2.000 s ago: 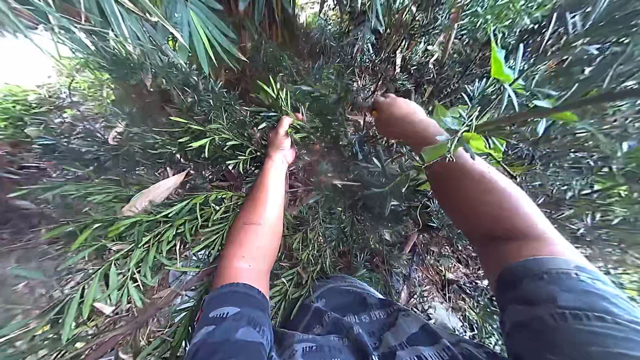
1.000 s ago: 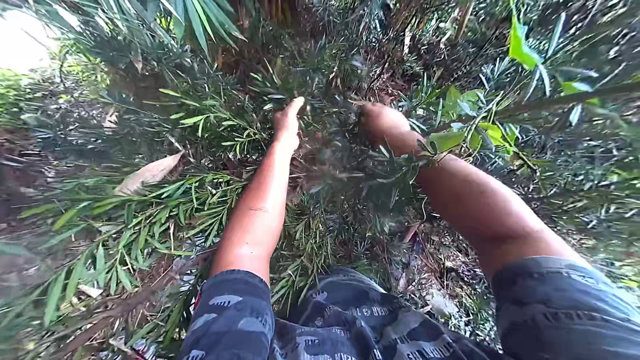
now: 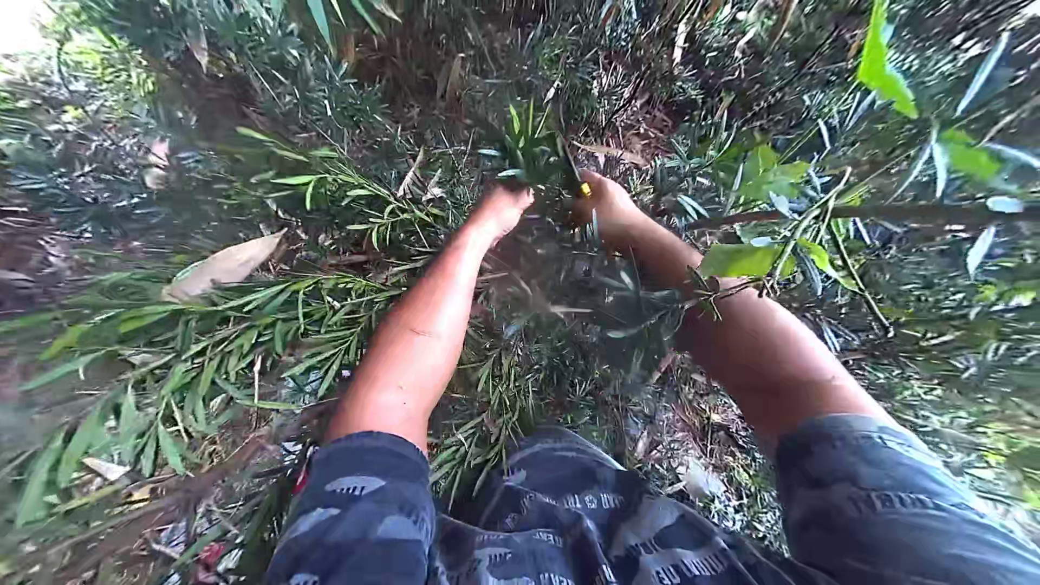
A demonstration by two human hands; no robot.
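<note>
Both arms reach forward into dense narrow-leaved plants. My left hand (image 3: 505, 210) is closed at the base of a tuft of green leafy stems (image 3: 528, 142), left of centre. Just to its right, my right hand (image 3: 600, 203) is closed around a thin dark tool (image 3: 570, 158) with a yellow part, which points up and away; its kind is not clear. The two hands are close together with a small gap between them. Leaves and blur hide part of the fingers.
A leafy branch (image 3: 910, 213) with broad green leaves crosses from the right over my right forearm. Long-leaved shoots (image 3: 268, 325) spread at the left beside a large dry leaf (image 3: 227, 264). Leaf litter and twigs lie among the plants.
My hands have come closer together. The dark tool with its yellow part now shows at my right hand, and a leafy tuft stands above my left hand.
</note>
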